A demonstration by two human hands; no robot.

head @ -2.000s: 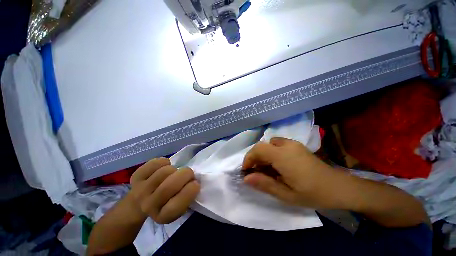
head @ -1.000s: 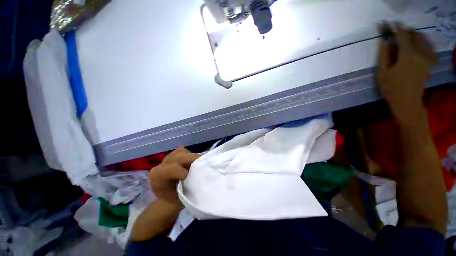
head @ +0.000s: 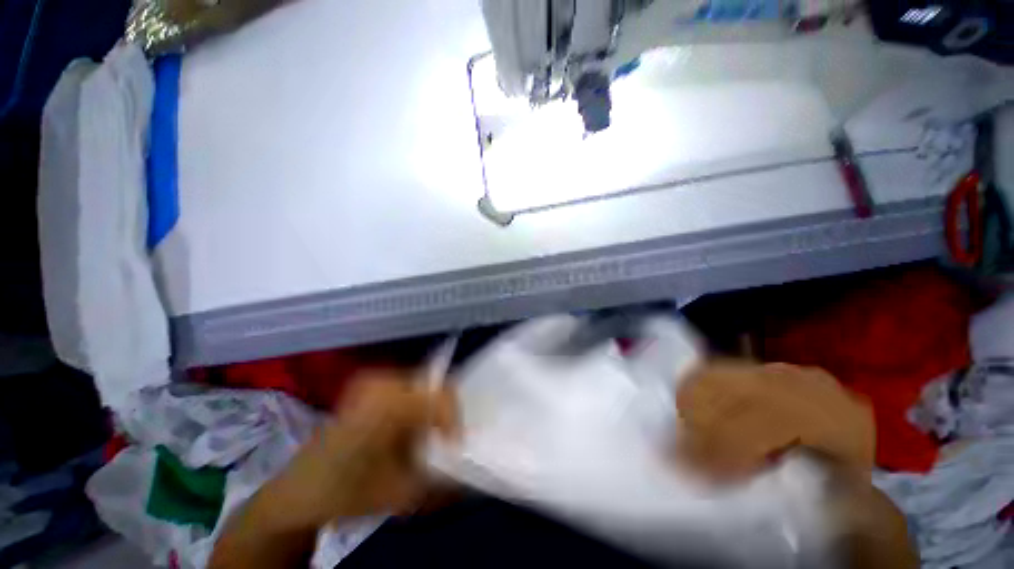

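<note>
A white fabric garment piece (head: 578,417) is stretched between my two hands, below the table's front edge. It is blurred, with a small dark red spot near its top. My left hand (head: 389,439) grips its left side. My right hand (head: 767,417) grips its right side; the fingers are blurred and partly hidden by cloth. The thread snips (head: 852,176), slim, red and black, lie on the table right of the needle area.
The sewing machine head (head: 562,50) is at the top. The grey ruler strip (head: 445,305) edges the table. Red-handled scissors (head: 964,220) lie far right. White strips (head: 100,222) and a blue strip (head: 163,150) hang left. Red cloth (head: 878,345) is heaped below right, green cloth (head: 184,489) below left.
My right hand has come back from the table's right side to the white piece. The snips now lie on the table. The white piece has been shifted and moves in both hands.
</note>
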